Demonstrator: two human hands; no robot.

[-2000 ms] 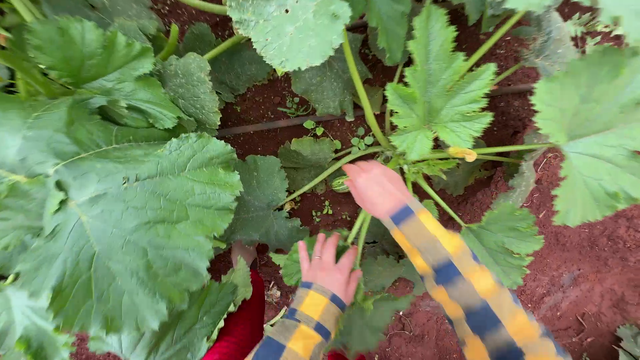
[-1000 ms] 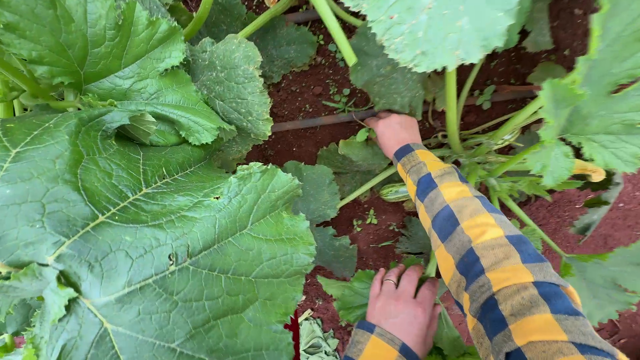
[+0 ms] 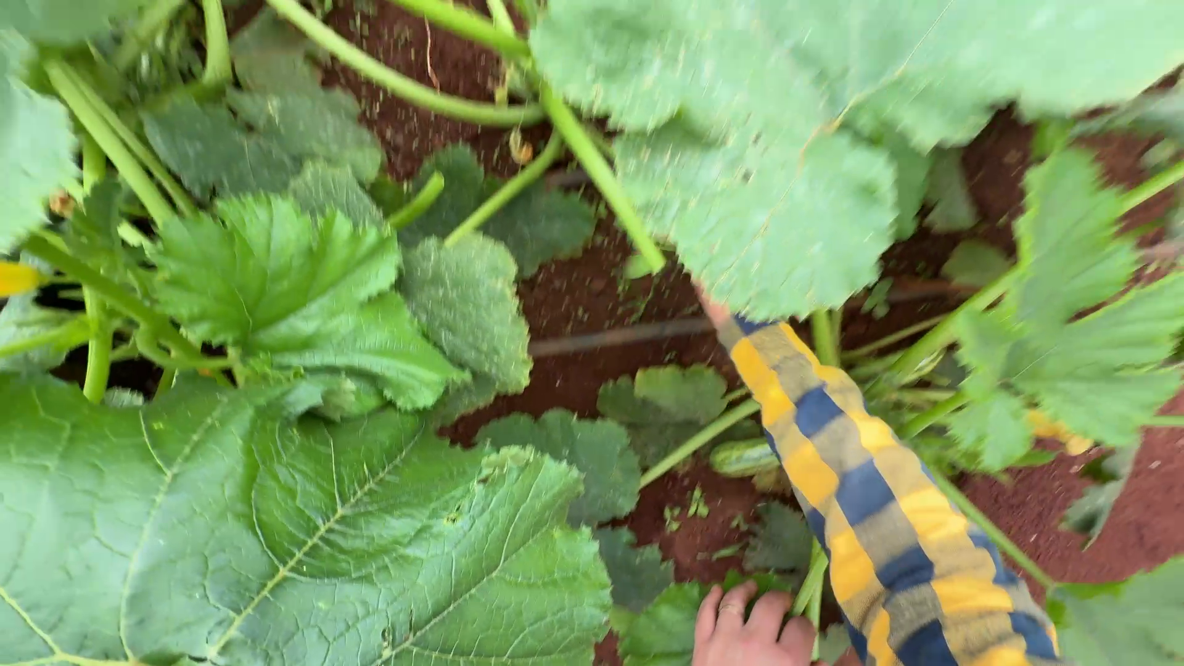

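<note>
My right arm, in a checked yellow, blue and grey sleeve, reaches up among squash plants. A broad pale green leaf (image 3: 772,213) covers most of my right hand (image 3: 710,303); only a sliver near the wrist shows, so what its fingers do is hidden. Just left of the sleeve, a small striped green squash (image 3: 743,457) lies low by the soil. My left hand (image 3: 754,629) rests at the bottom edge over a green leaf (image 3: 661,629), beside upright stems (image 3: 812,583). Its fingers are bent and partly cut off by the frame.
Large leaves (image 3: 305,546) spread over the lower left. A cut-ended stalk (image 3: 601,171) slants down near my right hand. A thin dark pipe or hose (image 3: 620,338) crosses the red soil. Jagged leaves (image 3: 1064,342) and a yellow blossom (image 3: 1059,431) are at the right.
My right hand has moved up from beside the small squash, past the hose, to under the broad pale leaf. My left hand stays low near the stems. The view has shifted toward the left.
</note>
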